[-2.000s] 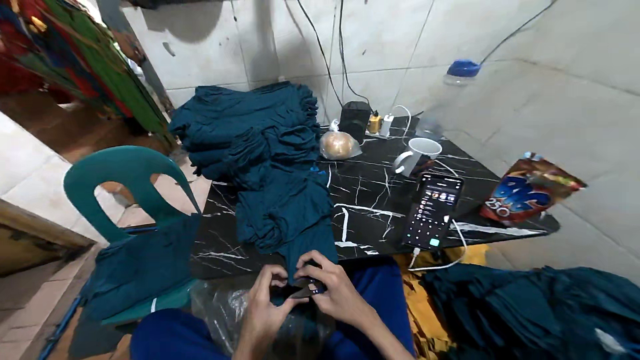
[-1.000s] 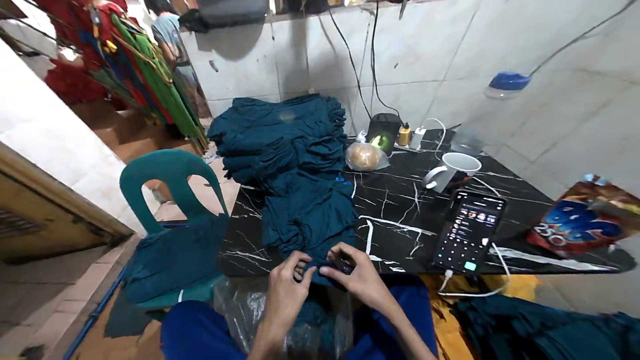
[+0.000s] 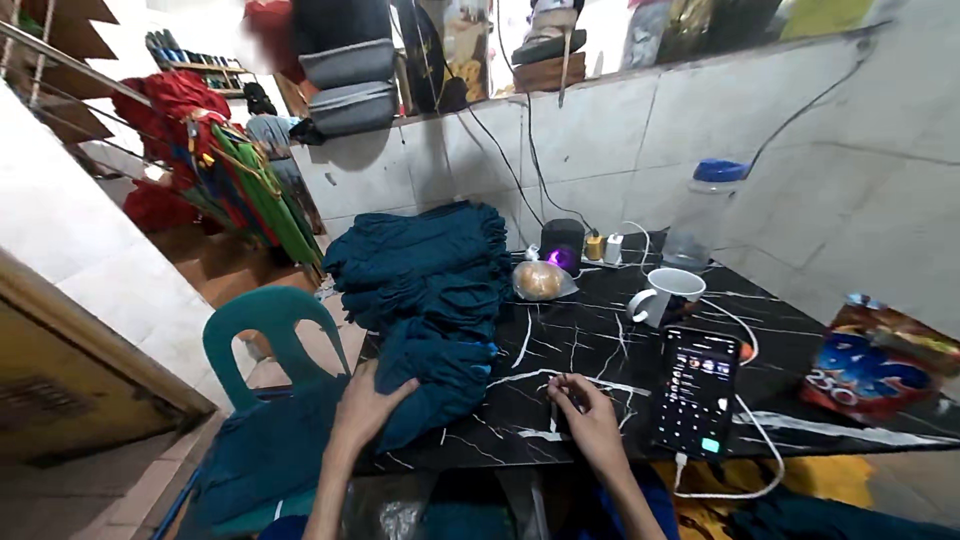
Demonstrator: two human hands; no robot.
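Observation:
My left hand (image 3: 369,409) lies with its fingers spread on the front left edge of a dark teal cloth piece (image 3: 435,379), which rests against a tall pile of teal garments (image 3: 427,262). My right hand (image 3: 589,420) is above the black marbled table (image 3: 517,435), right of the cloth, with thumb and fingertips pinched together. Something small and dark seems to be under its fingers, too hidden to name. To its right a smartphone (image 3: 696,394) with a lit screen leans against a white mug (image 3: 667,296).
Behind are a bagged bread bun (image 3: 541,280), a black speaker (image 3: 562,244), chargers (image 3: 604,247) and a clear jar with a blue lid (image 3: 694,217). A red foil pouch (image 3: 874,360) stands at the right. A green plastic chair (image 3: 266,360) holds teal cloth. A person (image 3: 281,150) stands far back.
My hands were together at the table's front edge; now they are apart, the left on the cloth and the right over the bare tabletop. The view has tilted up.

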